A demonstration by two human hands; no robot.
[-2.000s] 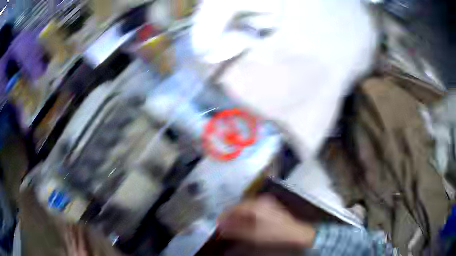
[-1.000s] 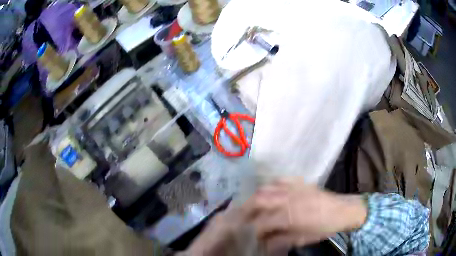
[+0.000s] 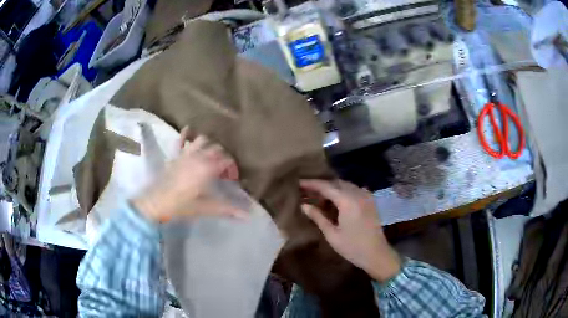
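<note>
A large brown fabric panel (image 3: pixel 280 118) lies in front of and left of the cream overlock machine (image 3: pixel 398 68) and hangs over the table's front edge. A pale fabric panel (image 3: pixel 218 267) lies against it on the left and hangs down too. My left hand (image 3: pixel 193 180) is on the pale panel near where it meets the brown, slightly blurred, its fingers bent at the cloth. My right hand (image 3: pixel 349 223) is at the brown panel's right side, with thumb and fingers pinching a fold of it. The hidden fingertips' exact hold on the left cannot be told.
Red-handled scissors (image 3: pixel 500 130) lie right of the machine. A brown lint heap (image 3: pixel 414 171) is by the machine's front. Pale cloth (image 3: pixel 548 124) hangs at the far right, with brown cloth (image 3: pixel 542 267) below. A pale bin (image 3: pixel 121 37) stands behind left.
The view has swung left, so machine and scissors appear further right. My right hand has moved from beside the white cloth to the brown panel. Both hands are now clearly apart on the cloth.
</note>
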